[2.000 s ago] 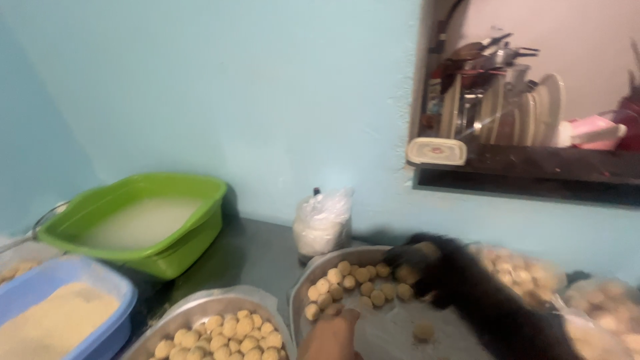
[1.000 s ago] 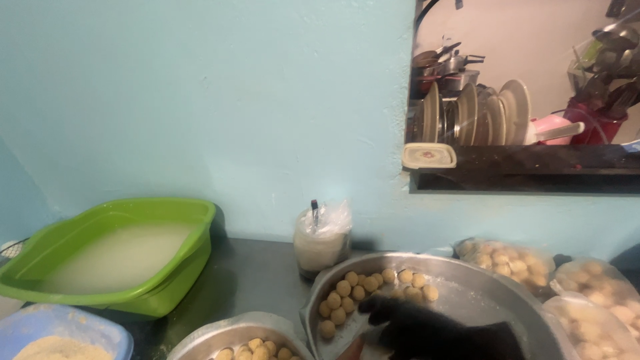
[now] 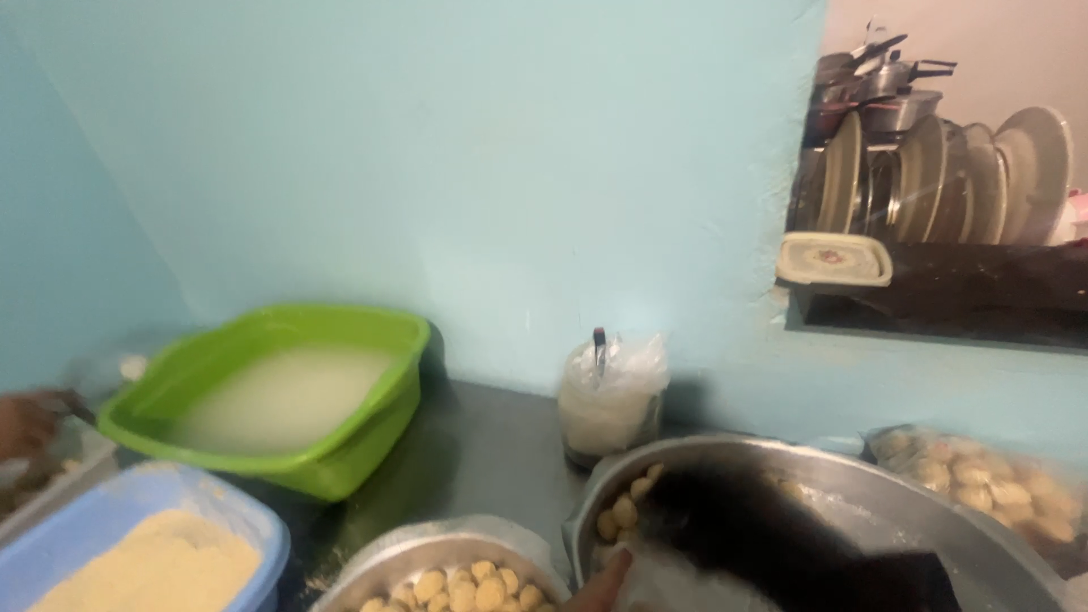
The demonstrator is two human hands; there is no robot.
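A blurred black glove covers my right hand, which is over the left part of a large round metal pan. Several small breaded balls show between it and the pan's left wall. At the bottom edge, a bare finger of my left hand points up beside whitish, translucent plastic; whether it grips the plastic is unclear. The fingertips of the gloved hand are too dark and blurred to read. To the left, a smaller metal pan lined with plastic holds more balls.
A green plastic basin of cloudy liquid stands behind a blue tub of crumbs. Another person's hand is at the left edge. A bagged container stands by the wall; bagged balls lie right. Plates stand in the opening.
My gloved right hand has moved over the balls at the pan's left side, which showed more fully a second ago. Another person's hand now appears at the left edge.
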